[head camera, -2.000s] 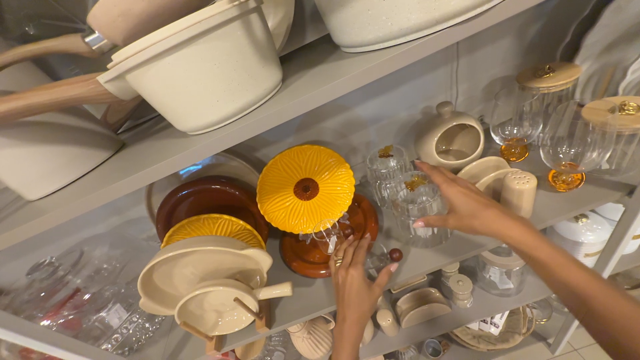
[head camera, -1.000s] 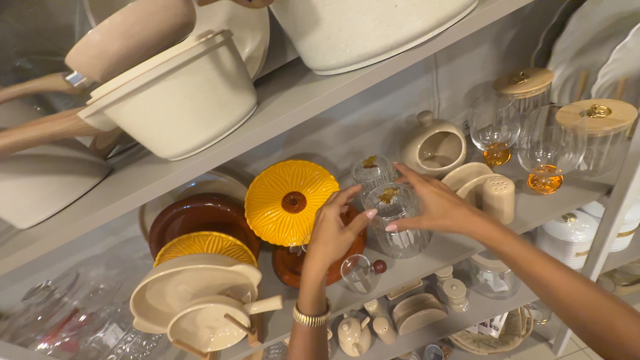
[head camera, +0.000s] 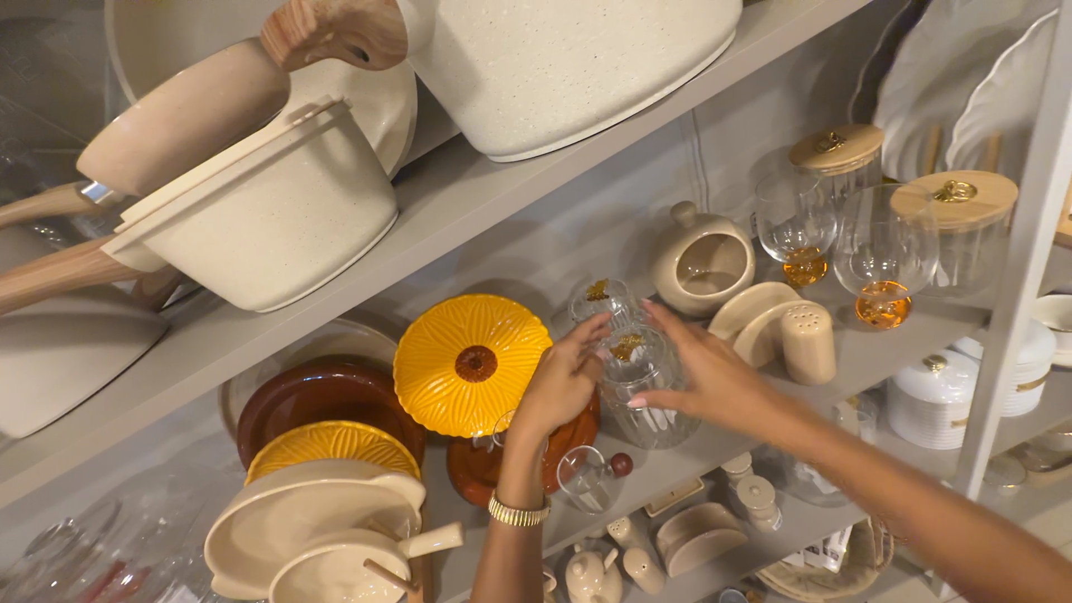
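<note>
Two lidded glass jars with gold ornaments stand on the middle shelf, the front glass jar (head camera: 649, 402) before the rear glass jar (head camera: 601, 303). My left hand (head camera: 563, 381) is at the left side of the front jar, fingers bent near its lid. My right hand (head camera: 712, 368) is spread at the jar's right side, thumb low and fingers up by the lid. Whether either hand grips the jar cannot be told. Left of my left hand is a yellow flower-shaped dish (head camera: 473, 364). A small glass cup (head camera: 588, 479) with a dark red ball stands below the hands.
A ceramic pot with a round opening (head camera: 703, 260), a beige shaker (head camera: 808, 343) and amber-footed glasses (head camera: 884, 303) stand to the right. Cream pans (head camera: 260, 209) fill the upper grey shelf (head camera: 536, 184). Beige dishes (head camera: 318, 519) stand at lower left; a white shelf post (head camera: 1017, 251) rises at right.
My left hand has moved up from beside the small glass cup to the front glass jar. My right hand stays at the jar's right side. The view has shifted a little.
</note>
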